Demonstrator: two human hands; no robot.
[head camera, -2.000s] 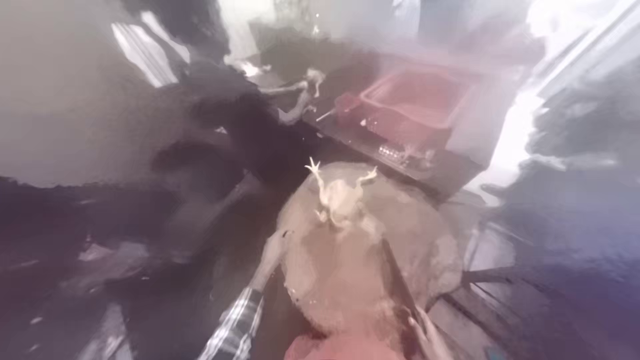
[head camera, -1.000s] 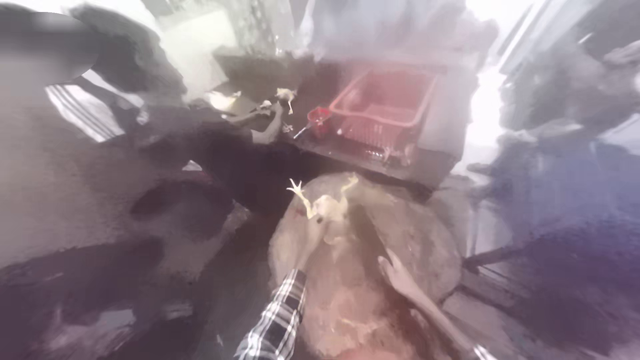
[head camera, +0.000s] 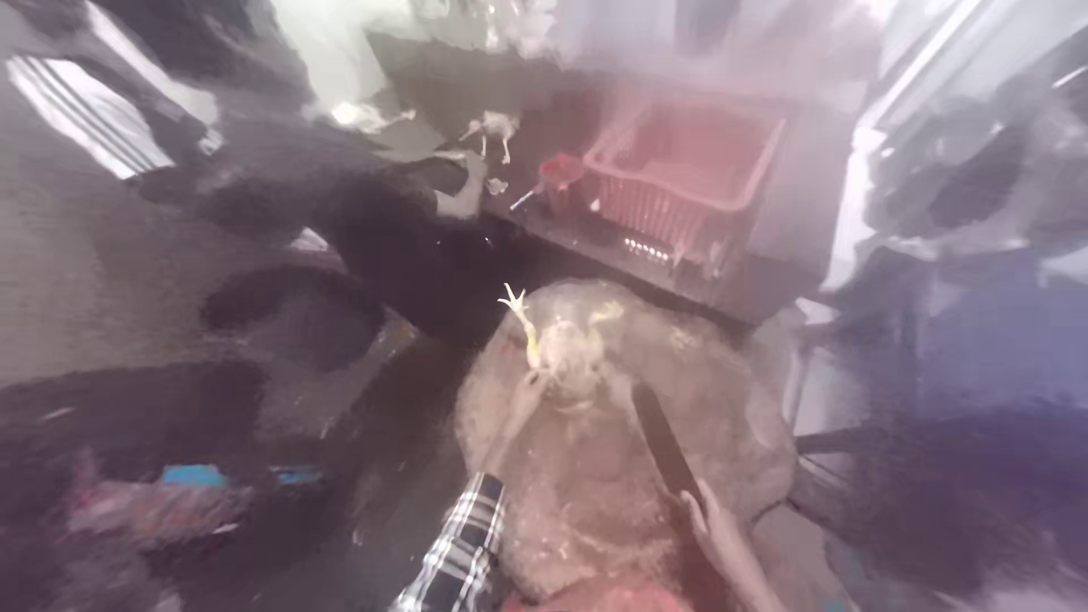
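A plucked chicken carcass (head camera: 571, 361) with yellow feet lies on a large round chopping block (head camera: 722, 408), its feet pointing away from me. My left hand (head camera: 525, 398), below a checked sleeve, touches the carcass at its left side; whether the fingers grip it is blurred. In my right hand (head camera: 712, 520) is the handle of a dark-bladed knife or cleaver (head camera: 663, 438). The blade points forward, with its tip near the right side of the carcass.
Beyond the block, a dark table (head camera: 595, 242) bears a red plastic basket (head camera: 680, 191), a small red container (head camera: 561, 174) and another plucked bird (head camera: 495, 129). A co-worker's hand (head camera: 463, 191) reaches over that table from the left.
The blade now shows plainly beside the carcass. My left hand was lower left of the bird two seconds ago and is now at its side.
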